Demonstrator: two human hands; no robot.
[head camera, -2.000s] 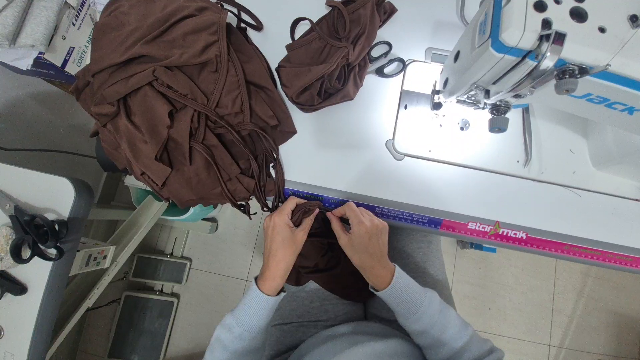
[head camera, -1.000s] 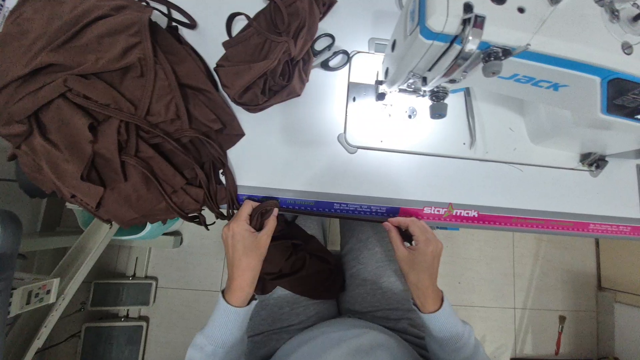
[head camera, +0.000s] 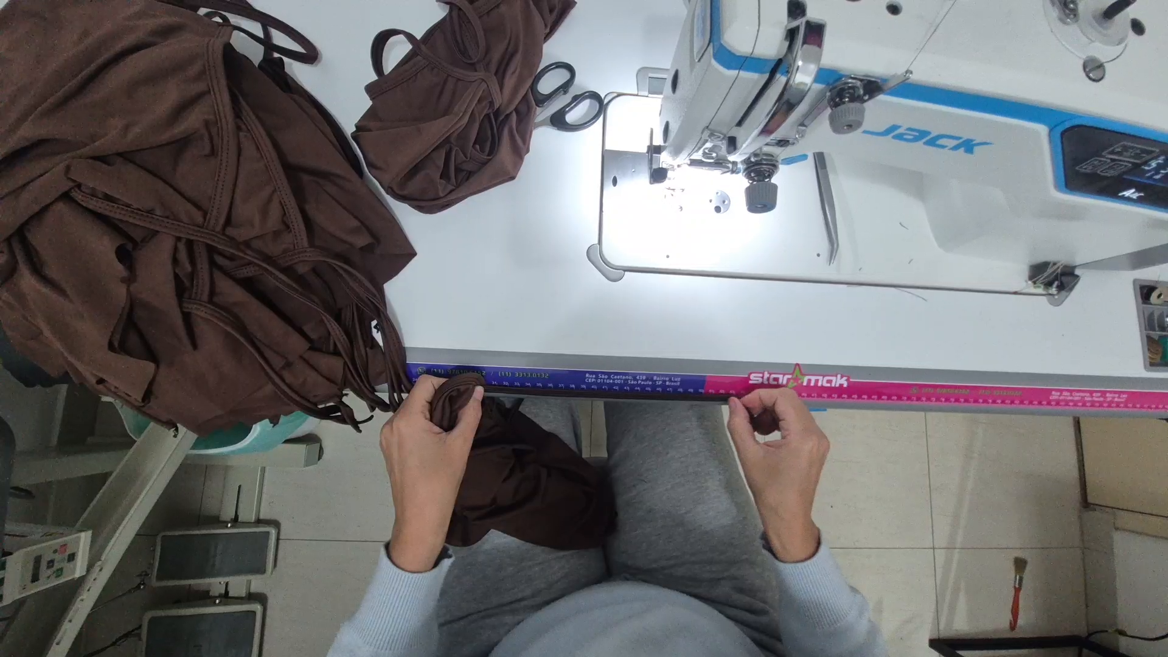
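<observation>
My left hand (head camera: 429, 443) pinches the gathered edge of a brown fabric garment (head camera: 538, 484) at the table's front edge; the rest of it hangs over my lap. Between my hands a thin brown strap (head camera: 602, 395) runs taut along a blue and pink measuring tape (head camera: 648, 383) on the edge. My right hand (head camera: 776, 433) pinches the strap's far end, thumb against forefinger. Left of my left hand lies a big pile of brown garments (head camera: 137, 210) with straps dangling over the edge.
A Jack sewing machine (head camera: 912, 137) with its light on stands at the right. Tweezers (head camera: 826, 208) lie on its bed. Black-handled scissors (head camera: 570, 100) rest by another brown garment (head camera: 447, 119). Foot pedals (head camera: 214, 555) and a brush (head camera: 1016, 593) are below.
My hands were close together two seconds ago. My right hand has moved right along the tape, and the strap now stretches between them. The view has shifted right.
</observation>
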